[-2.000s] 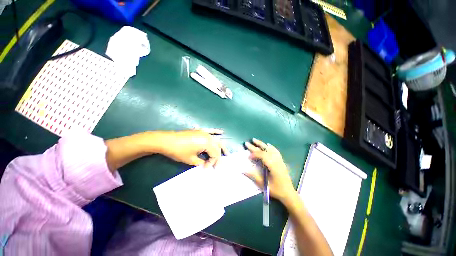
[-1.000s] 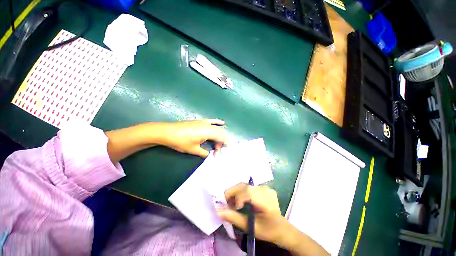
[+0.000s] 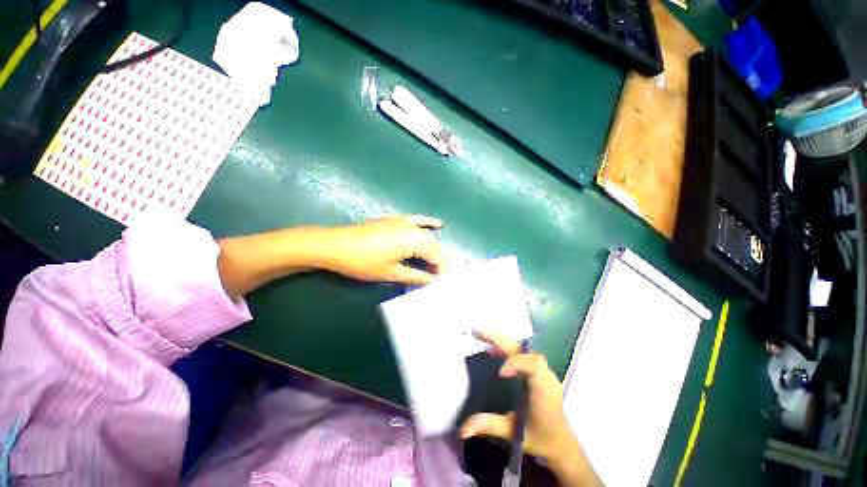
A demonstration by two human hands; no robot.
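White paper sheets (image 3: 428, 328) lie overlapped on the green bench in front of me. The lower part is tilted and blurred. My left hand (image 3: 385, 249) rests at their upper left edge, palm down, fingertips on the paper. My right hand (image 3: 537, 404) is at their lower right, holding a dark slim pen (image 3: 518, 433) that points down the picture. Its thumb and fingers are spread around a dark patch over the paper; I cannot tell whether this is an object or shadow. Any writing on the sheets is not readable.
A notepad (image 3: 637, 361) lies right of my right hand. White-handled nippers (image 3: 414, 119) and a clear strip (image 3: 369, 87) lie beyond. A red-marked sticker sheet (image 3: 147, 128) and crumpled wipe (image 3: 255, 43) are left. A green mat (image 3: 475, 71), wooden board (image 3: 651, 143) and black tray (image 3: 727, 171) stand farther off.
My right hand moved from the sheets' right edge down to their lower part, then slightly right with the pen. The lower sheet changed its angle. My left hand stayed near the upper left edge.
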